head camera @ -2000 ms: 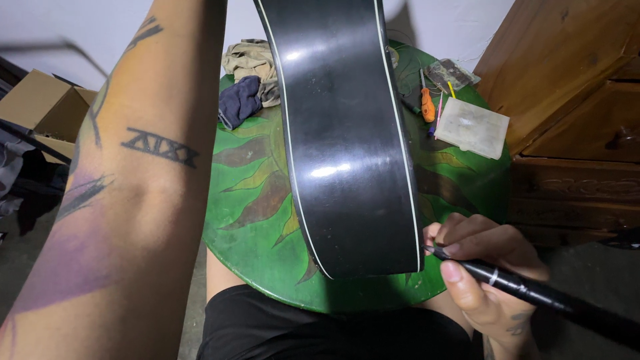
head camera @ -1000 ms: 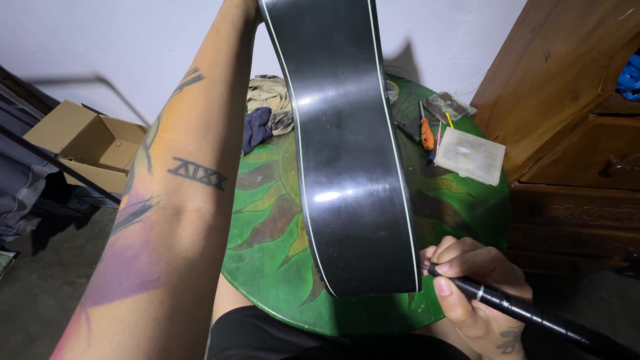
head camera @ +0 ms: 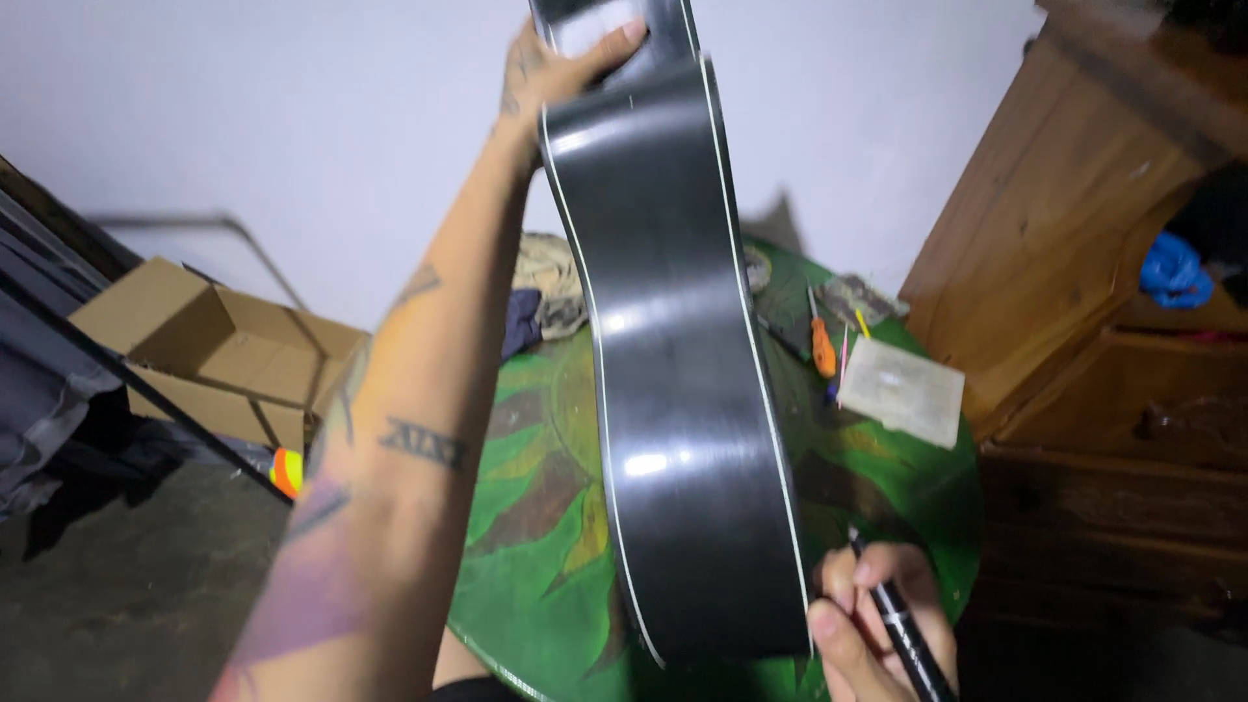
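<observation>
A black guitar body (head camera: 673, 390) with white edge binding stands on its side on a round green painted table (head camera: 526, 624), its curved side toward me. My left hand (head camera: 575, 63) grips it at the top, near where the neck joins, with the thumb lying across the front. In my right hand (head camera: 877, 604) is a black marker pen (head camera: 902, 624), its dark tip pointing up and away from the guitar. The fingers of that hand are beside the lower right edge of the body; whether they touch it is unclear.
Behind the guitar lie crumpled cloths (head camera: 551, 283). On the table's right side are an orange-handled screwdriver (head camera: 822, 346) and a translucent plastic case (head camera: 902, 390). An open cardboard box (head camera: 234, 361) stands at the left, wooden furniture (head camera: 1024, 214) at the right.
The pen's tip was at the guitar's lower right edge; it now points upward, apart from it. The view has shifted, and my left hand now shows at the top of the body.
</observation>
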